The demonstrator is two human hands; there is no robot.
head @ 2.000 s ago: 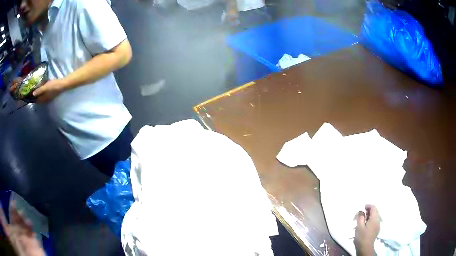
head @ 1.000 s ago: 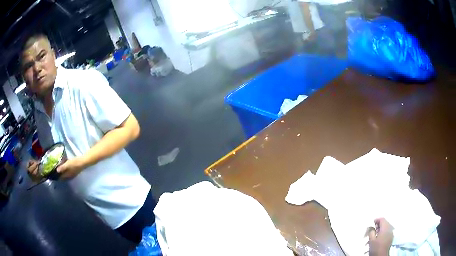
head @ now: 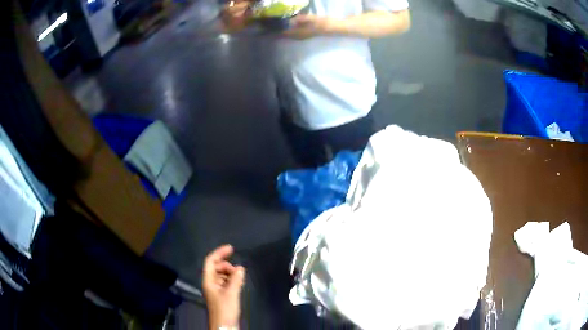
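Observation:
My left hand [head: 224,277] is raised over the floor at the lower middle, left of the white bundle. Its fingers are apart and curled, and it holds nothing. The big rounded white bundle [head: 412,225] stands beside the table's edge, overexposed. A white garment [head: 559,277] lies on the brown table [head: 522,171] at the right, cut off by the picture's edge. My right hand is out of the picture.
A person [head: 329,71] in a light short-sleeved shirt stands beyond the bundle, holding a bowl. A blue plastic bag [head: 316,190] lies against the bundle. A blue bin [head: 538,103] stands behind the table. Light cloth [head: 155,158] hangs over something blue at the left.
The view has swung left. My left hand now shows at the lower middle. My right hand, earlier on the garment, has left the picture. The person and bundle appear further right.

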